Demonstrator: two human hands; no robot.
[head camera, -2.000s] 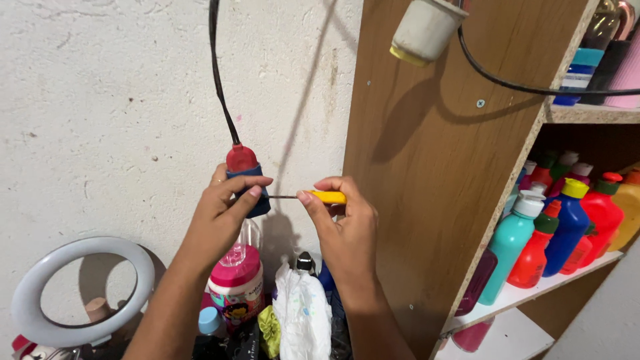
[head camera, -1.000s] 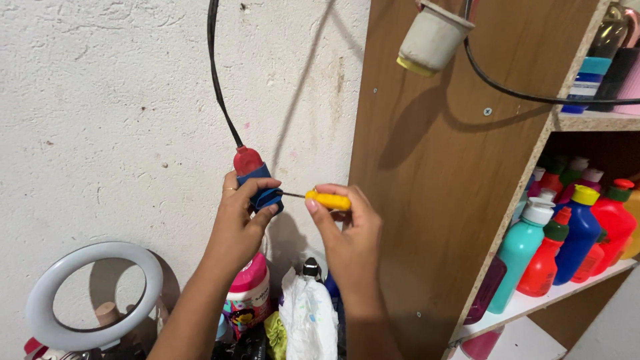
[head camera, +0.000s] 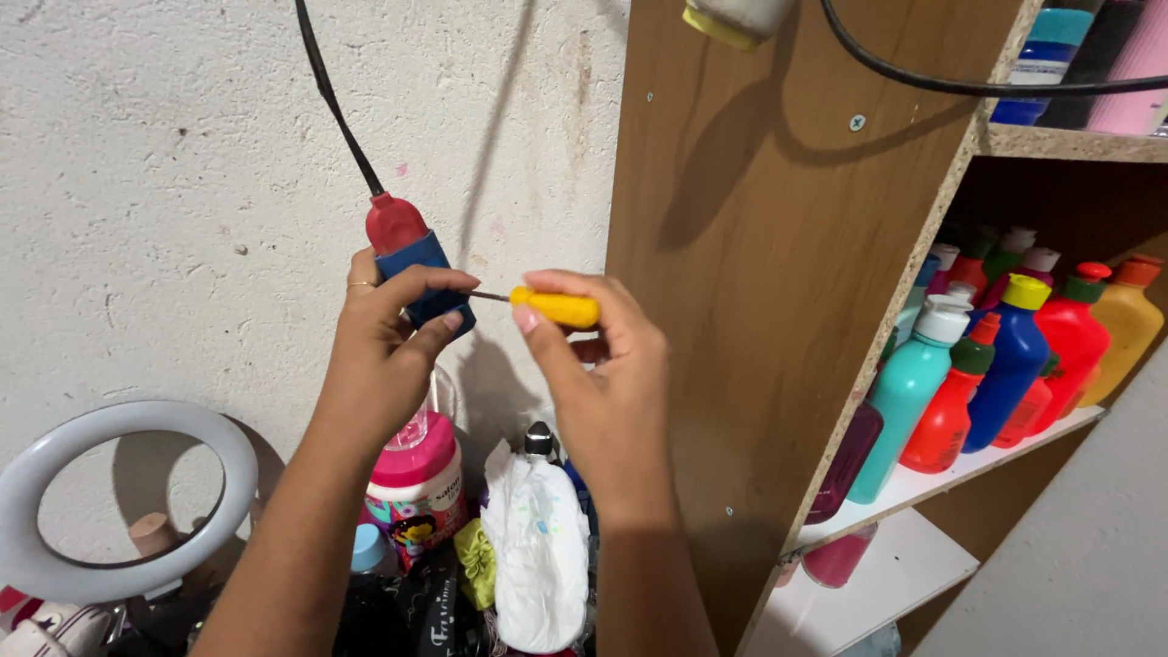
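A red and blue electrical connector hangs on a black cable in front of the wall. My left hand grips its blue lower part, thumb in front and fingers around it. Between the thumb and fingers of my right hand is the yellow handle of a screwdriver. The thin shaft points left and meets the side of the blue part near my left index fingertip; the tip itself is hidden.
Right of my hands stands a wooden shelf unit with several coloured bottles. A lamp socket hangs above. Below are a ring light, a pink-lidded jar, a white diaper and a green scrunchie.
Both hands stay at the connector. The connector's lower end has swung to the right, and the screwdriver has gone from nearly level to slightly tilted. The view has shifted slightly.
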